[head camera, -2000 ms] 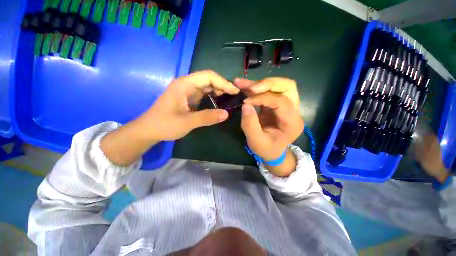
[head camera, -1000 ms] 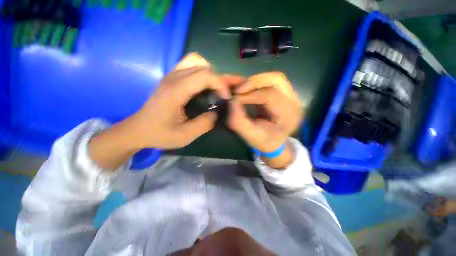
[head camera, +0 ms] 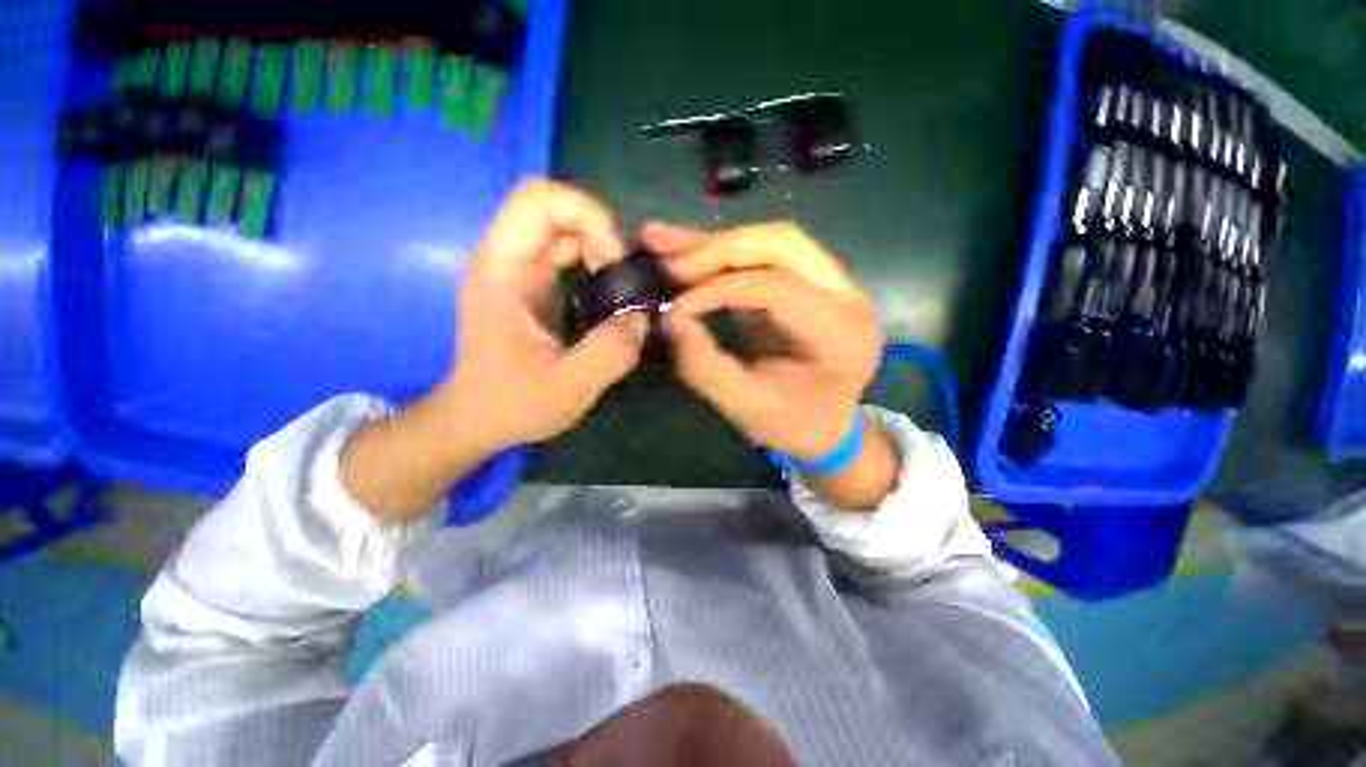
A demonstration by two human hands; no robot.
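A small black housing [head camera: 617, 289] with a thin shiny edge is between my two hands, partly hidden by the fingers. My left hand [head camera: 527, 322] holds it from the left with thumb and fingers. My right hand [head camera: 779, 330], with a blue wrist strap, pinches it at its right side. The hands are slightly blurred. Two loose units lie on the dark green bench beyond the hands, one at the left [head camera: 730, 155] and one at the right [head camera: 821, 135], with thin shiny strips and some red wire.
The left blue tray [head camera: 307, 360] holds rows of black parts with green boards [head camera: 342, 78]. The right blue tray [head camera: 1109, 477] holds dense rows of black units with silvery ends [head camera: 1154, 225]. A blue cord [head camera: 932, 367] runs beside my right wrist. Another blue tray shows at the far right.
The housing in my hands has turned and moved slightly left, and my fingers have shifted around it. The other person's hand by the right tray has moved away from it. The view has shifted slightly.
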